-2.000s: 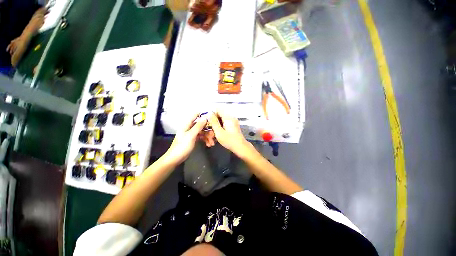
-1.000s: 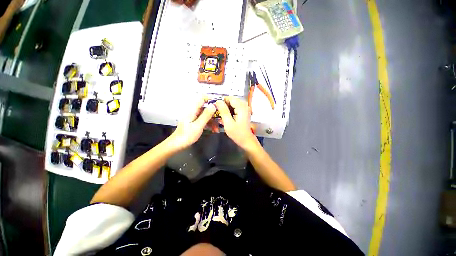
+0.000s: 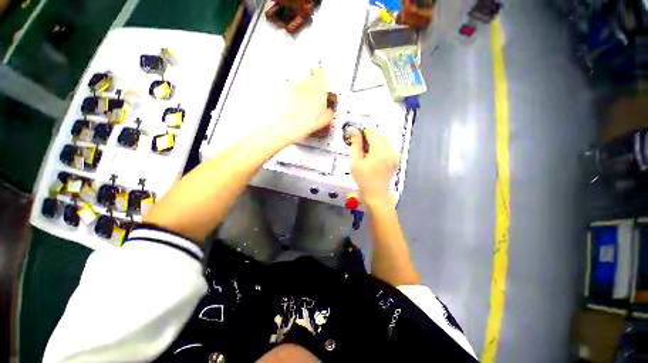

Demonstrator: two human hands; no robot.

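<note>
My left hand is over the orange-brown fixture on the white press bed and covers most of it. Its fingertips are blurred, so I cannot tell what they hold. My right hand is to the right of the fixture, over the bed. Its fingertips hold a small dark watch unit. The white blister tray at the left holds several black units with yellow-edged batteries.
A pale keyed device lies at the bed's right rear. Orange-brown blocks stand at the back. A red button is on the bed's front edge. A green conveyor belt runs along the left, under the tray.
My hands were together at the bed's front edge and are now apart. The left moved forward onto the fixture, the right moved right with the unit. The view has shifted.
</note>
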